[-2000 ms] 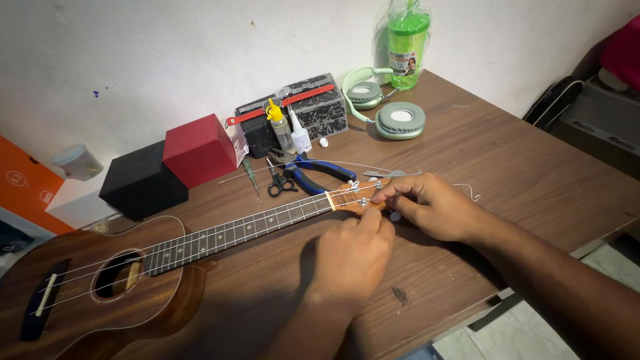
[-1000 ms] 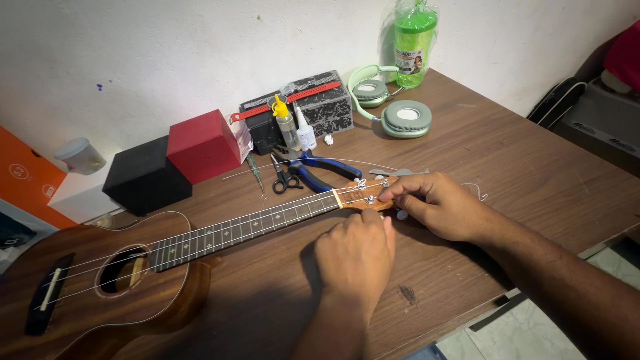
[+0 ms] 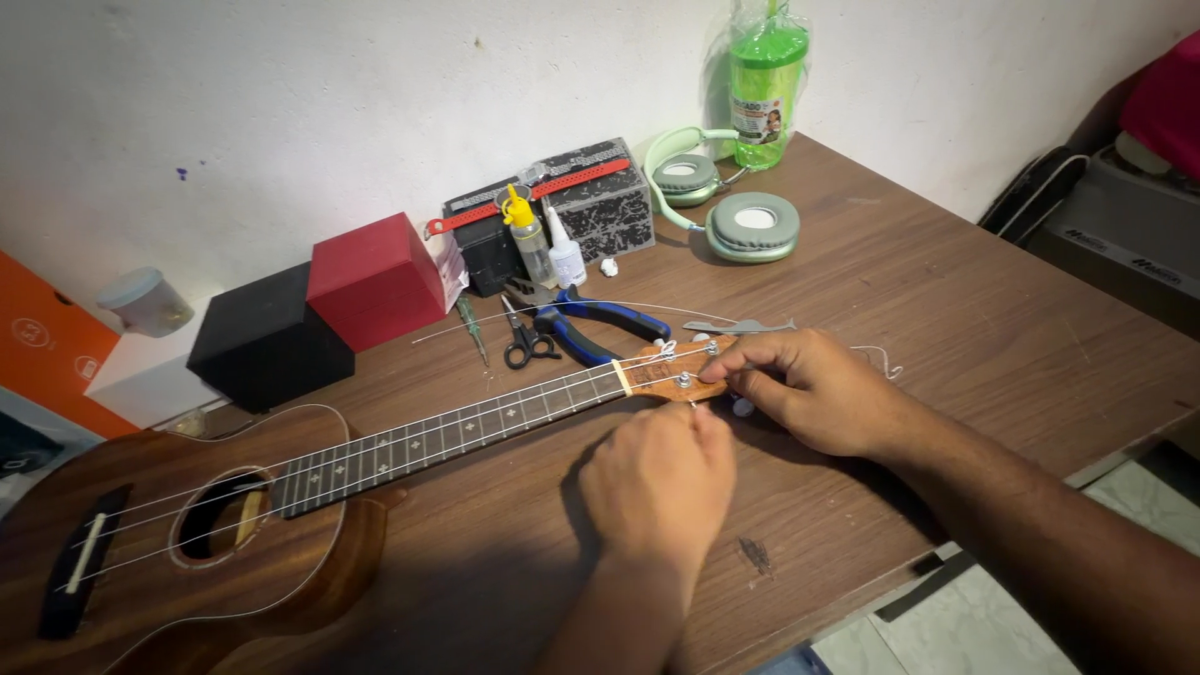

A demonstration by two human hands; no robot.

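A brown wooden ukulele point(image 3: 216, 525) lies across the left of the desk, its neck pointing right. Its wooden headstock point(image 3: 670, 370) carries metal tuning posts, with white string looped near one of them. My left hand point(image 3: 661, 473) is curled just below the headstock, thumb and forefinger pinched on a short piece of white string. The fingers of my right hand point(image 3: 806, 389) rest at the headstock's far end, beside the posts; whether they grip a string cannot be told. A loose white string point(image 3: 619, 303) arcs behind the headstock, above blue and black pliers point(image 3: 609, 319).
Small black scissors point(image 3: 530, 345), a screwdriver point(image 3: 472, 330) and a flat grey metal tool point(image 3: 741, 327) lie behind the neck. Farther back stand a red box point(image 3: 375, 281), a black box point(image 3: 267, 333), two small bottles, green headphones point(image 3: 753, 225) and a green tumbler point(image 3: 769, 94).
Both hands stay around the headstock, with only small finger movements. The ukulele has not plainly moved.
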